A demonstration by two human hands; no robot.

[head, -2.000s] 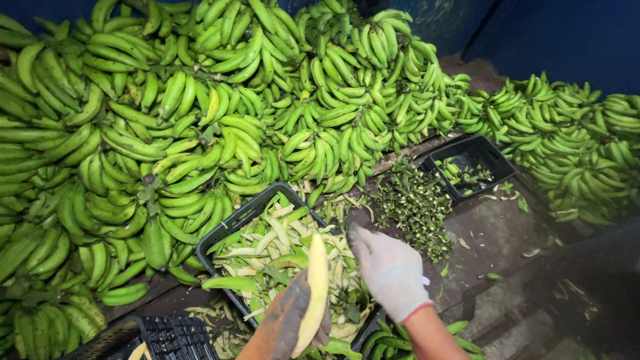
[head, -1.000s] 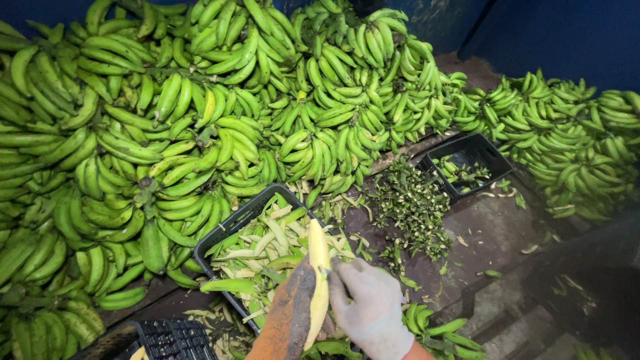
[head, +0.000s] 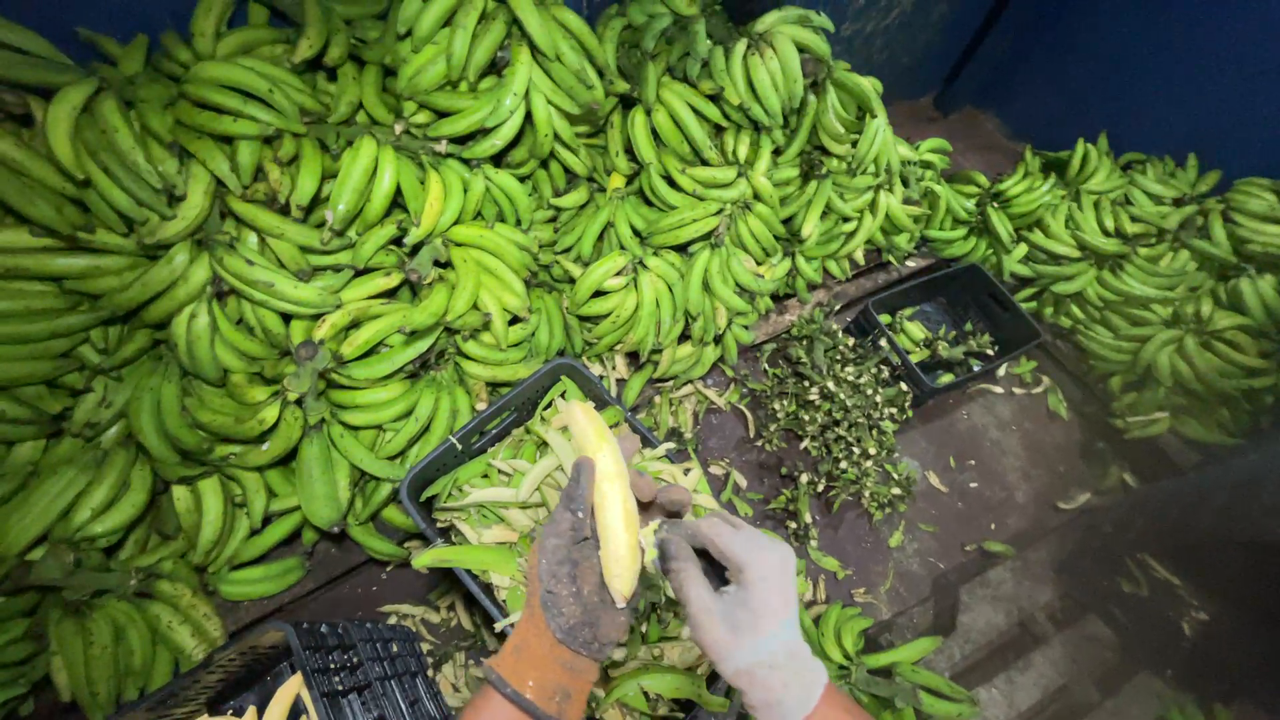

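Note:
A peeled, pale yellow plantain lies lengthwise in my left hand, which wears a dirty orange and dark glove and is closed around it. Just to its right is my right hand in a whitish knit glove, fingers bent, with a small piece of green peel at the fingertips. Whether a tool is in that hand cannot be made out. Under both hands stands a black plastic crate heaped with green and pale plantain peels.
Bunches of green plantains are piled along the back and left, with more at right. Cut stem ends lie heaped beside a black crate. Another black crate with peeled plantains stands lower left.
Two seconds ago my right hand was up and away from the plantain; a second ago it was against it. Now it sits slightly to the right, and the plantain tilts the other way.

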